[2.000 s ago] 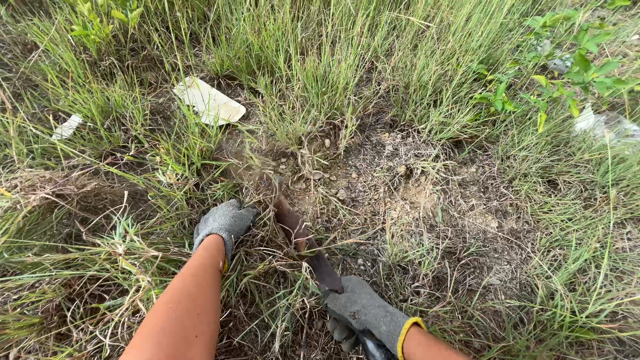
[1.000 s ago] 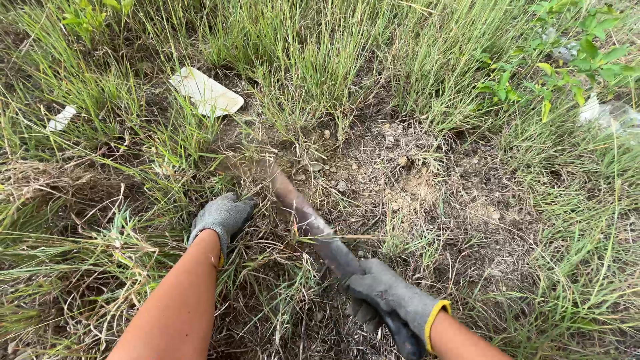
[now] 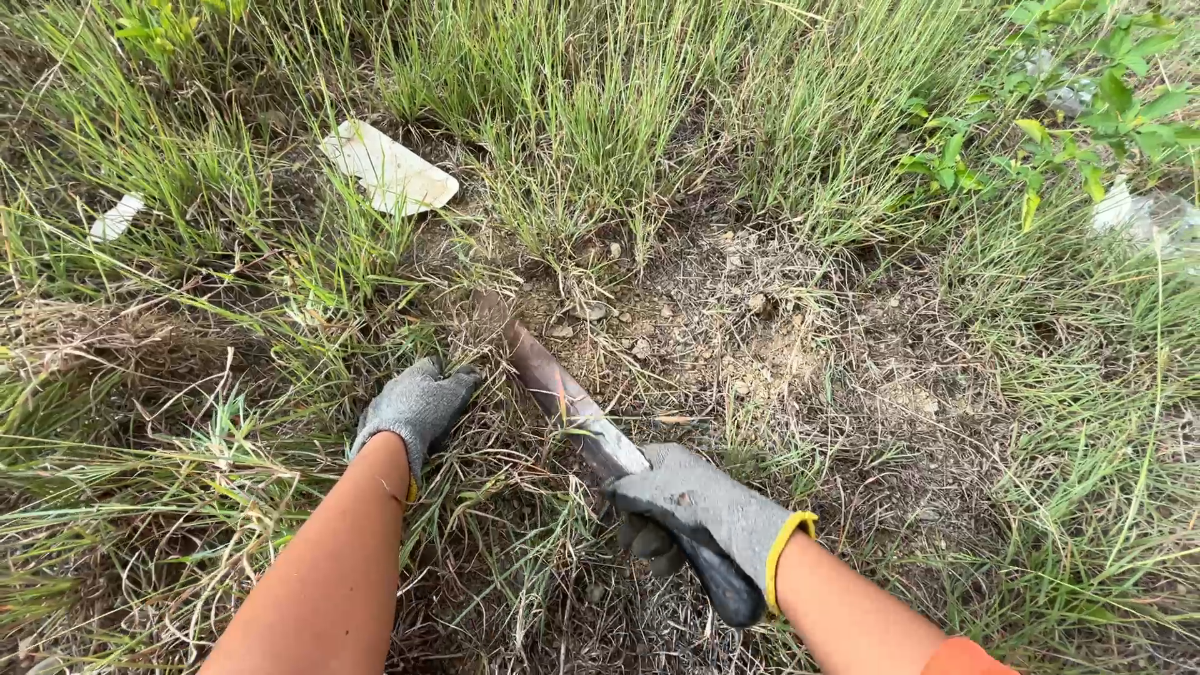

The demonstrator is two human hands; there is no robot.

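Observation:
My right hand [image 3: 698, 511], in a grey knit glove with a yellow cuff, is closed around the black handle of a machete-like blade [image 3: 572, 398]. The blade, rusty and soil-stained, points up and left, its far end blurred at the bare soil [image 3: 609, 328]. My left hand [image 3: 417, 408], in a matching glove, rests in the grass just left of the blade, not touching it. Its fingers are curled among dry stems, and whether they grip any cannot be told.
A pale, flat broken piece [image 3: 394, 169] lies in the grass beyond my left hand, with a smaller white scrap [image 3: 117, 217] farther left. Clear plastic litter [image 3: 1139, 211] is at the right, below a leafy green plant [image 3: 1116, 103]. Small stones [image 3: 591, 311] dot the soil.
The blade has moved about over the soil beside my left hand, staying in my right hand's grasp throughout. My left hand has stayed in nearly the same spot in the grass.

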